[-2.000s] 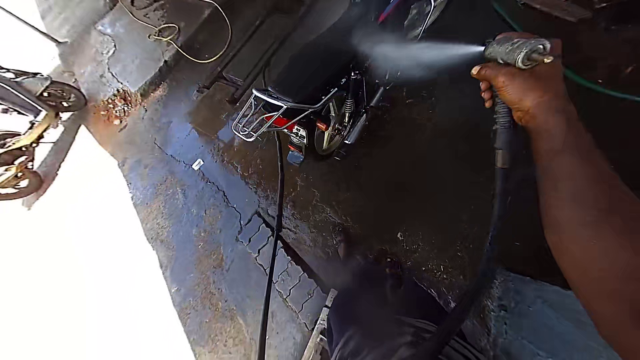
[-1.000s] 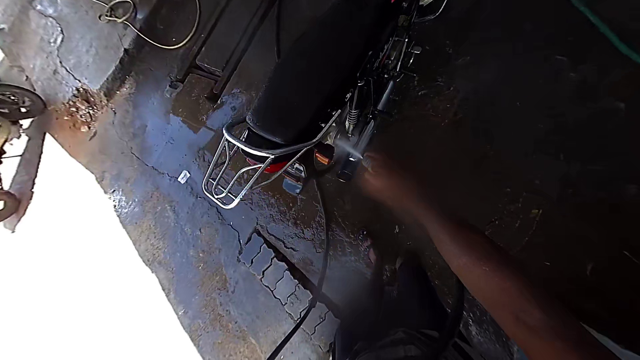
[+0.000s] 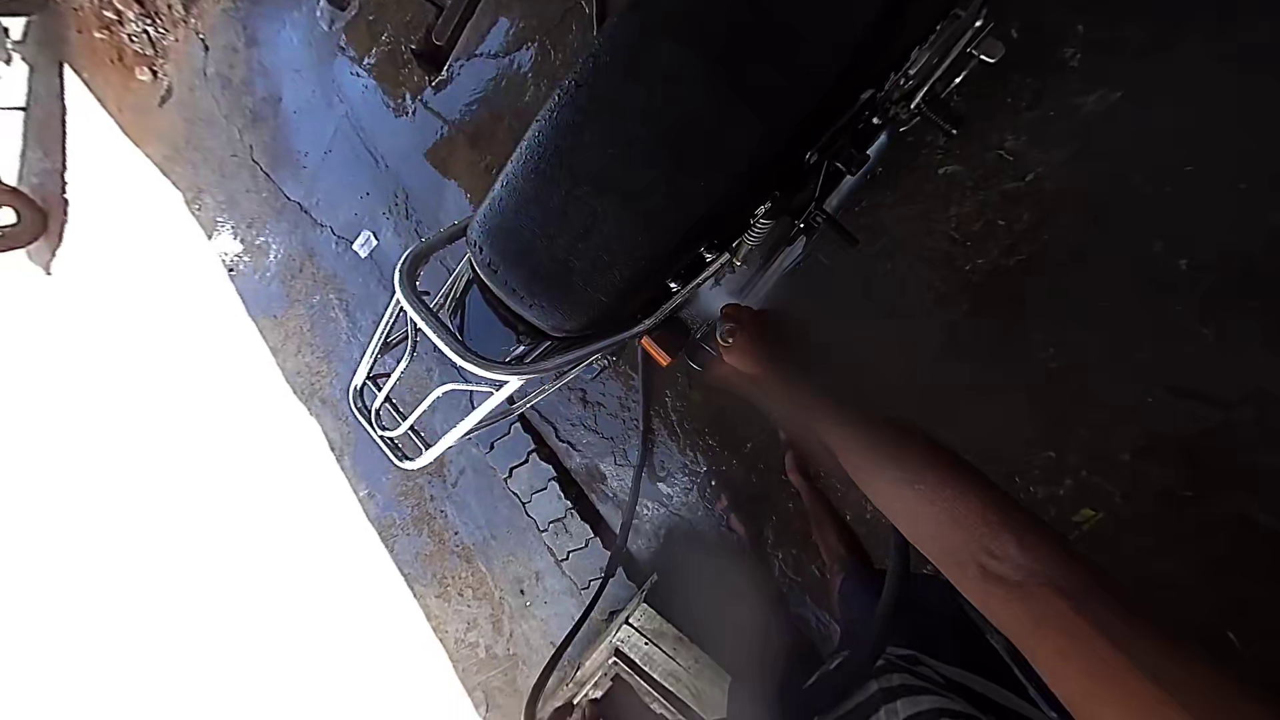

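My right hand (image 3: 745, 340) is closed around the spray gun, of which little shows in the shade; pale spray leaves it toward the rear side of a motorcycle. The hand is low beside the rear shock absorber spring (image 3: 758, 228), close to an orange turn signal (image 3: 657, 349). The motorcycle's long black seat (image 3: 590, 210) is wet with drops. Behind it a chromed tubular rear carrier (image 3: 470, 370) juts out to the left. My left hand is not in view.
A black hose (image 3: 632, 490) runs down past the carrier. Wet cracked concrete (image 3: 300, 180) with a strip of paving blocks (image 3: 545, 500) lies at the left. A wooden box-like object (image 3: 670, 650) stands at the bottom. Part of another vehicle's wheel (image 3: 18, 218) shows far left.
My right hand, seen raised with the spray gun two seconds ago, is now low at the motorcycle's rear side. The view has moved closer to the seat and carrier.
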